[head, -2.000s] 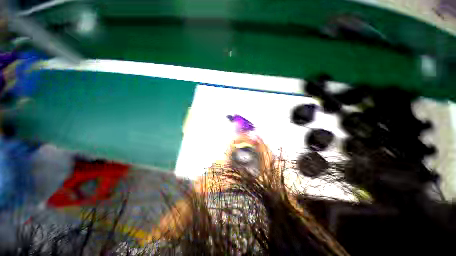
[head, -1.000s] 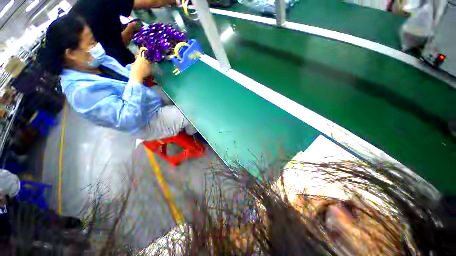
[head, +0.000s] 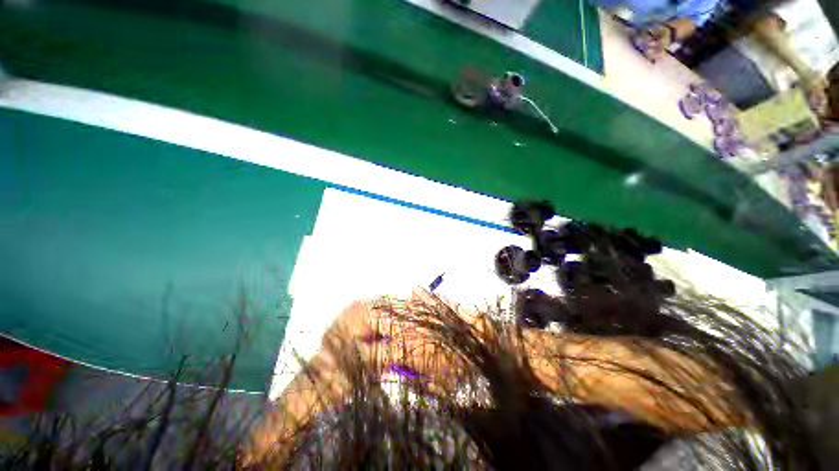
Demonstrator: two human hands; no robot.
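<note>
My left hand (head: 354, 336) is low in the centre, over the near part of the white work sheet (head: 396, 239), partly hidden by hair. A purple part (head: 405, 373) shows at its fingers, mostly covered. My right hand (head: 515, 354) comes in from the right beside it; hair hides its fingers and grip. A small dark pointed piece (head: 437, 281) shows just beyond the hands. Black flanged parts (head: 607, 276) are massed on the sheet's right side, with a few at their left edge.
A part-built unit with a trailing white lead (head: 504, 90) lies on the green conveyor (head: 304, 92) beyond the white rail (head: 184, 129). The green bench (head: 138, 239) is at left, a red stool (head: 28, 373) at lower left. Other people's hands and purple parts (head: 713, 115) are at upper right.
The view has swung back from the neighbour at left to the sheet and black parts. Both hands show near the centre again, and a unit is now visible on the belt.
</note>
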